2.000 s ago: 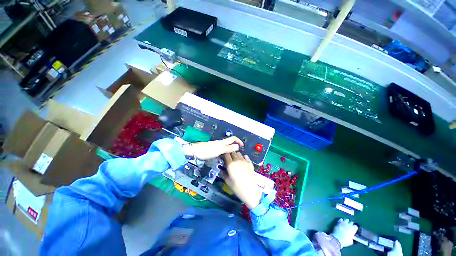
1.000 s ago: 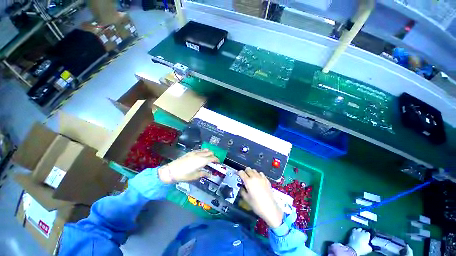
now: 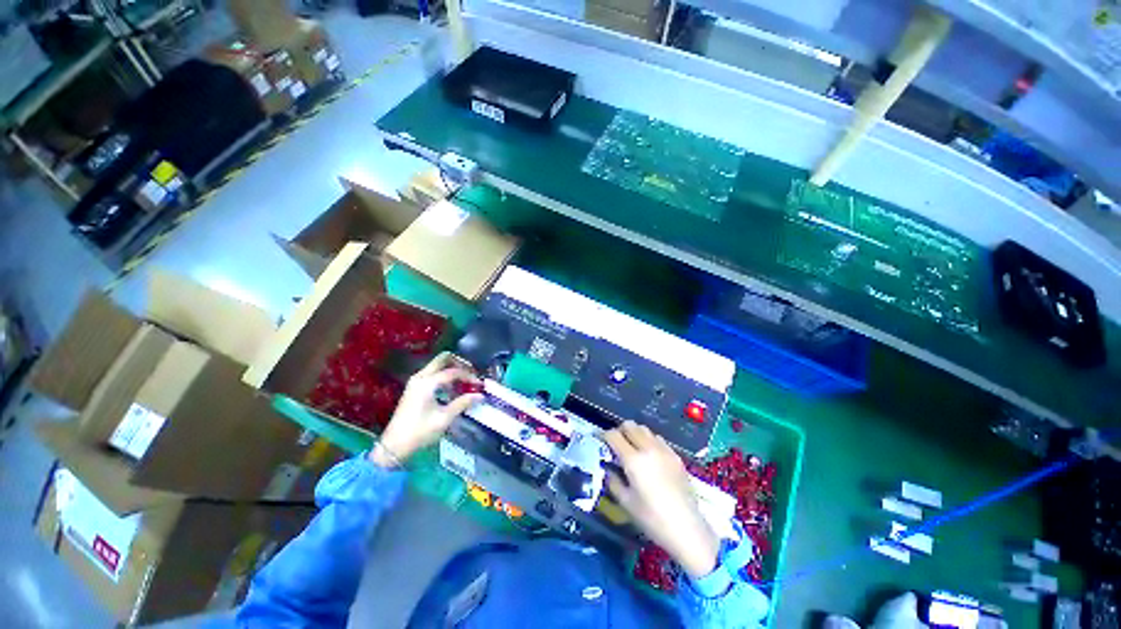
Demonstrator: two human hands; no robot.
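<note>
The squat machine (image 3: 602, 350) with a black control face stands in front of me. My left hand (image 3: 424, 406) is at the left end of its pale feed rail (image 3: 510, 403), thumb and finger pinched on a small red component (image 3: 467, 387). A few red parts show along the rail. My right hand (image 3: 652, 479) rests on the rail's right part beside the silver clamp block (image 3: 582, 472); its fingers are bent, and whether they hold anything is hidden. The green guard (image 3: 538, 380) is just right of my left hand.
A green tray (image 3: 793, 492) of red parts lies right of the machine. An open carton (image 3: 301, 322) of red parts stands left. The green shelf (image 3: 750, 227) and blue bin (image 3: 787, 350) are behind. Another person's gloved hand (image 3: 904, 612) is at lower right.
My left hand has moved from beside my right hand leftward along the rail to its left end, uncovering the rail's middle. My right hand has shifted slightly right. The view has also shifted.
</note>
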